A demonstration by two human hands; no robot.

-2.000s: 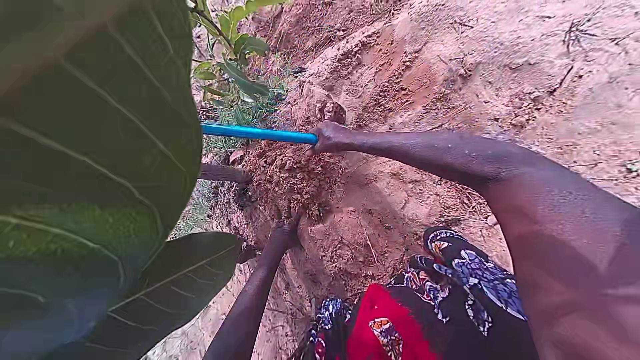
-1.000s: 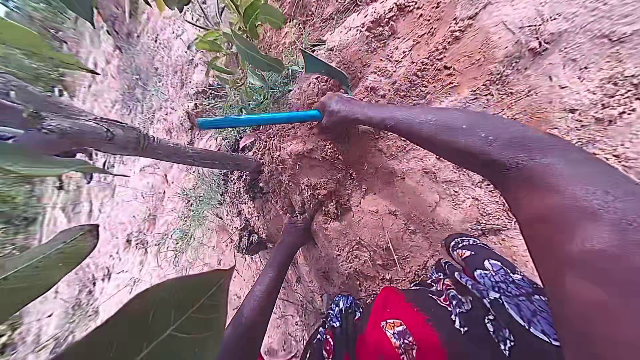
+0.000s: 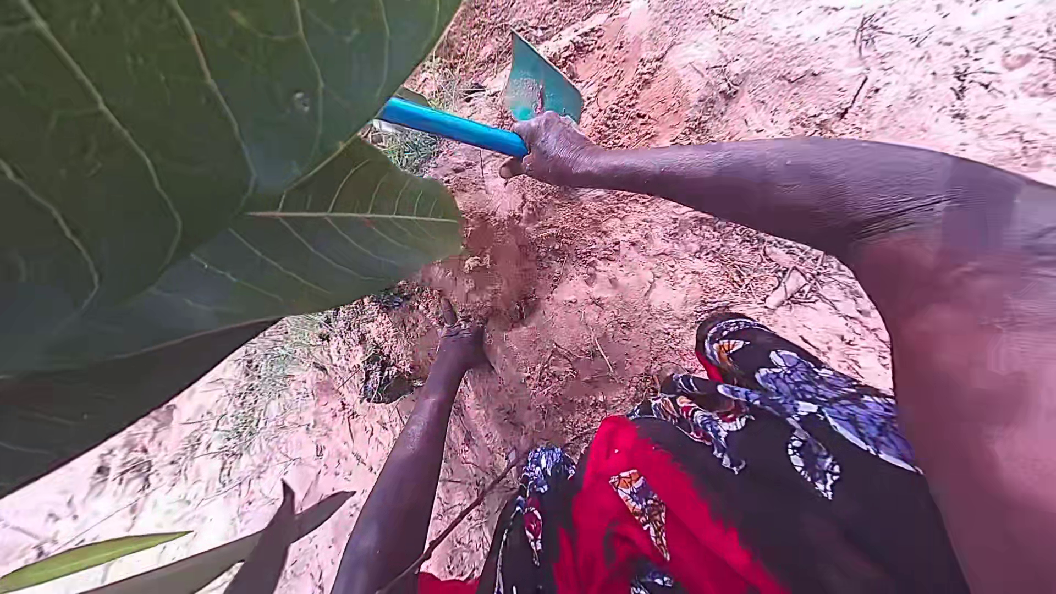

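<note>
My right hand (image 3: pixel 551 150) is closed around a blue handle (image 3: pixel 454 128) near its right end. Just above that hand a flat green blade (image 3: pixel 540 82), with soil on it, stands over the ground; the join to the handle is hidden by the hand. Lower and to the left, my left hand (image 3: pixel 464 342) is at the loose reddish soil (image 3: pixel 503 264), its fingers apart, holding nothing that I can see. Some soil between the two hands is blurred.
Large green leaves (image 3: pixel 330 239) cover the upper left, close to the camera, and hide the handle's far end. Narrow leaves (image 3: pixel 99 557) and a thin twig (image 3: pixel 487 492) are low in view. Patterned cloth (image 3: pixel 660 495) covers my lap. Dry grass (image 3: pixel 264 388) grows at the left.
My right hand has lifted away from the soil with the tool, and the green blade shows fully. Leaves now hide the tree trunk seen a second ago.
</note>
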